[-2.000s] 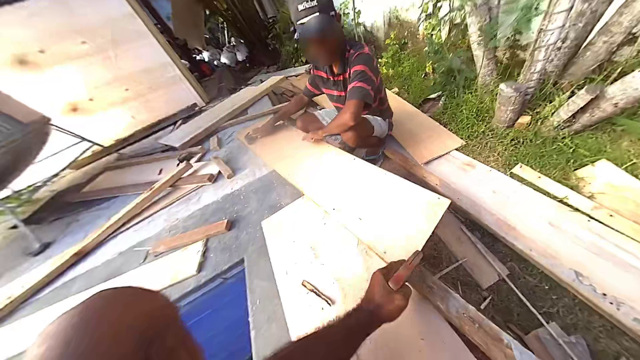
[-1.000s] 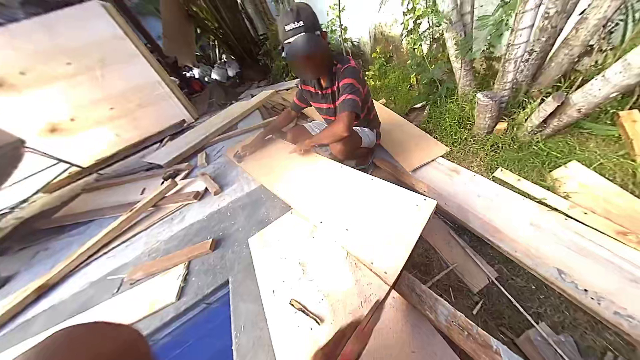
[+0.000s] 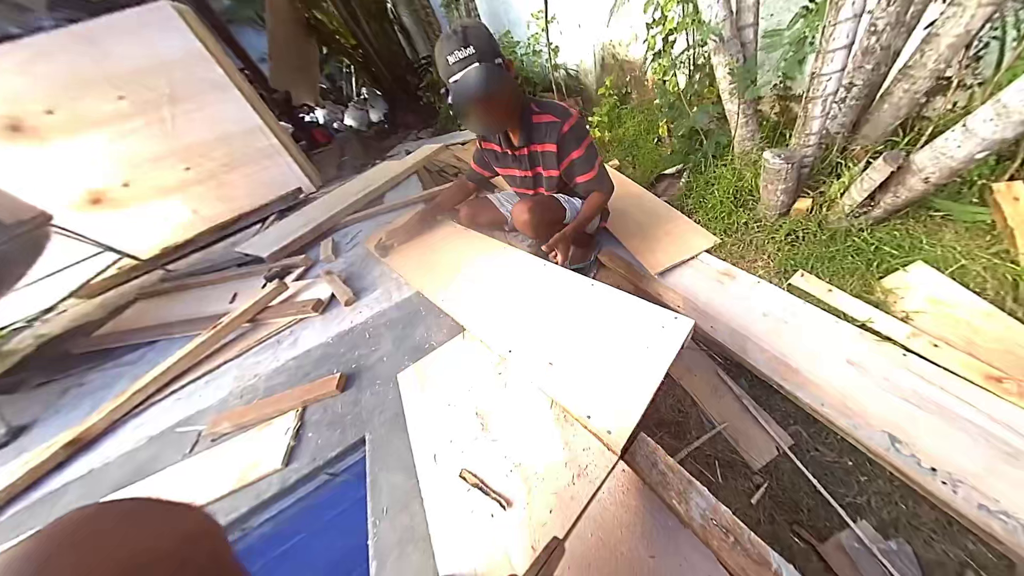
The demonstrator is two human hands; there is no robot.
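A plywood sheet (image 3: 544, 304) lies raised over a second plywood panel (image 3: 472, 432). At its far end squats a person (image 3: 536, 160) in a striped shirt and cap, one hand on the sheet's far left corner and the other by its far edge. A short wooden stick (image 3: 486, 488) rests on the lower panel. A dark, narrow thing (image 3: 547, 558) juts in at the bottom edge, too cut off to identify. Neither my left hand nor my right hand shows. My bent knee (image 3: 136, 540) fills the bottom left corner.
Loose timber strips (image 3: 184, 368) and a short wood block (image 3: 276, 402) lie at left on the grey surface, near a blue panel (image 3: 308, 520). A large plywood board (image 3: 144, 120) leans behind them. Long planks (image 3: 848, 384) run along the right; tree trunks (image 3: 832, 96) stand beyond.
My right hand, holding a reddish-brown piece near the sheet's near corner two seconds ago, has moved down and out of view. The person's nearer hand has drawn back to the sheet's edge.
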